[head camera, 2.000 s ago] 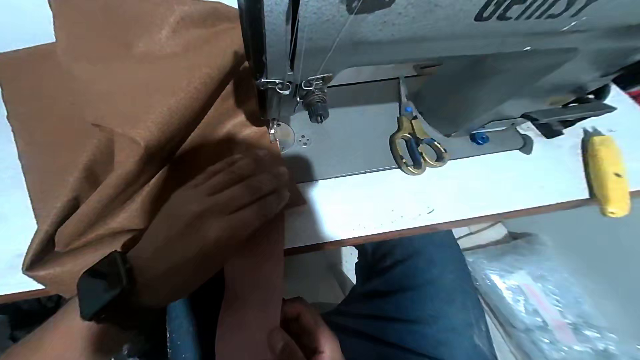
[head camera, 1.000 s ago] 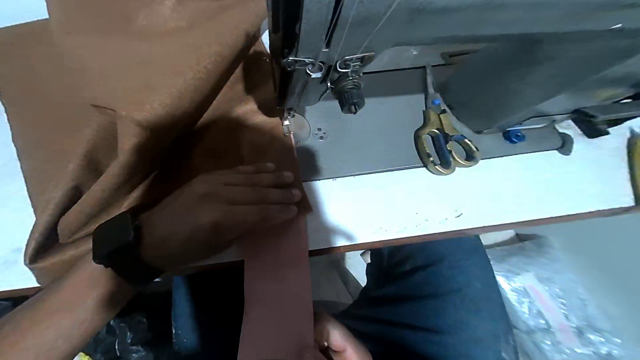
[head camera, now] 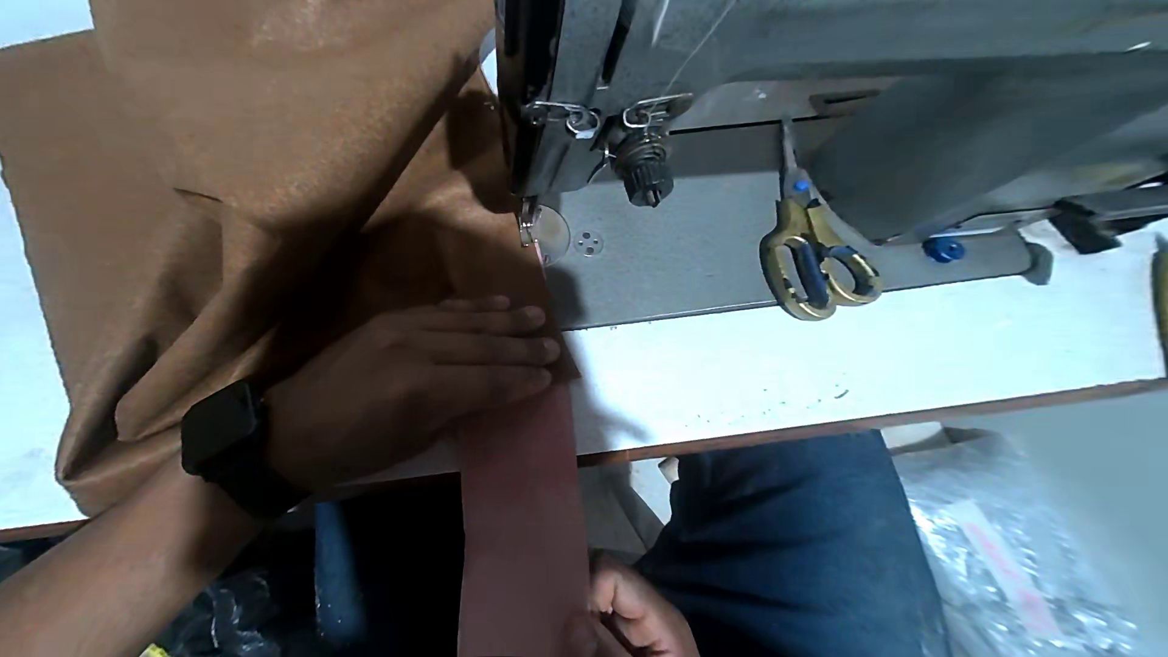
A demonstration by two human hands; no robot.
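My left hand, with a black watch on its wrist, lies flat on brown leather-like material just in front of the presser foot of a sewing machine. A long reddish strip runs from under the brown edge down over the table's front. At the bottom, my right hand pinches the strip's right edge with curled fingers. Bunched folds of the brown material spread left of the needle area. The underside where strip and brown piece overlap is hidden.
Scissors with gold and blue handles lie on the machine bed, by a blue knob-like piece. A yellow object is cut off at the right. The white table's front edge passes above my legs; a clear plastic bag sits below.
The brown piece's lower right corner now reaches past my left fingertips, and more of the reddish strip shows below than two seconds ago. The view has shifted left.
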